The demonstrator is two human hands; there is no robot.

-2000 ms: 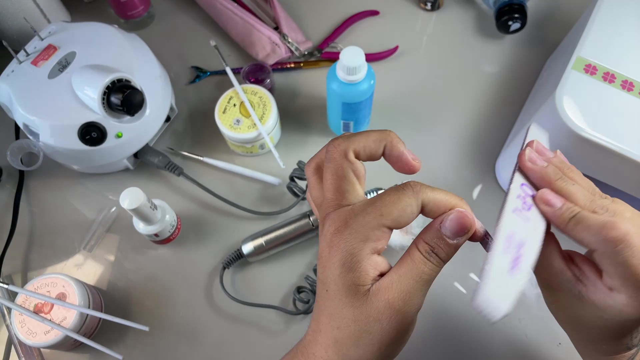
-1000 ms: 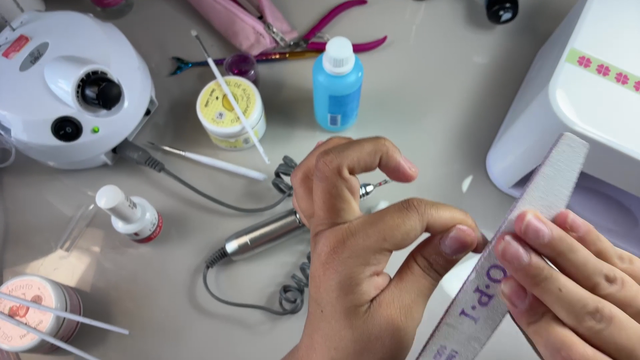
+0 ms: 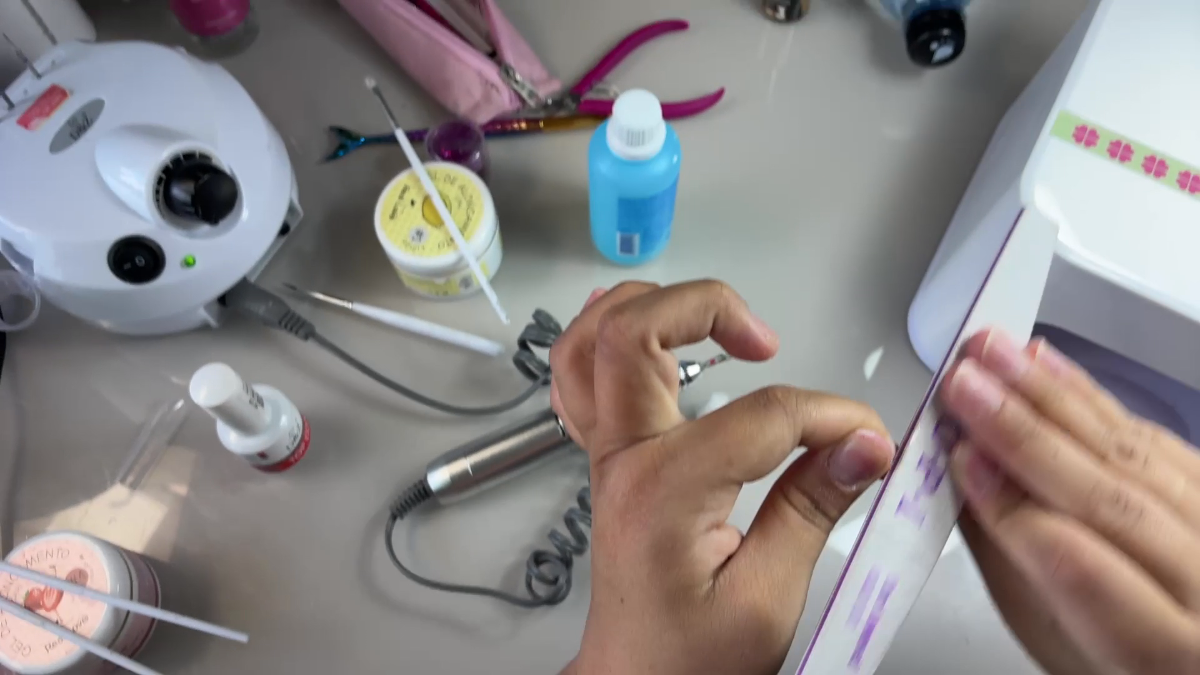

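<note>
My left hand [image 3: 712, 450] is palm up with the thumb tip pressed against the bent index finger and the other fingers curled; nothing held shows between them. A long white nail file [image 3: 937, 450] with purple print stands tilted on its edge against that index fingertip. My right hand [image 3: 1059, 469], partly blurred, grips the file between fingers and thumb. The index nail is hidden by the file and finger. Behind my left hand lies a metal nail drill handpiece [image 3: 497, 457] with a grey coiled cord.
White drill control unit [image 3: 141, 187] at left, white nail lamp [image 3: 994, 206] at right. Blue bottle [image 3: 633, 187], yellow-lidded jar [image 3: 439, 230] with a brush across it, white polish bottle [image 3: 251, 417], pink-lidded jar [image 3: 75, 600], magenta-handled nippers [image 3: 637, 56] and pink pouch [image 3: 450, 56] stand around.
My right hand has turned and shifted the nail file; its broad printed face showed one second ago, and now it is seen more edge-on. My left hand keeps its pinched pose.
</note>
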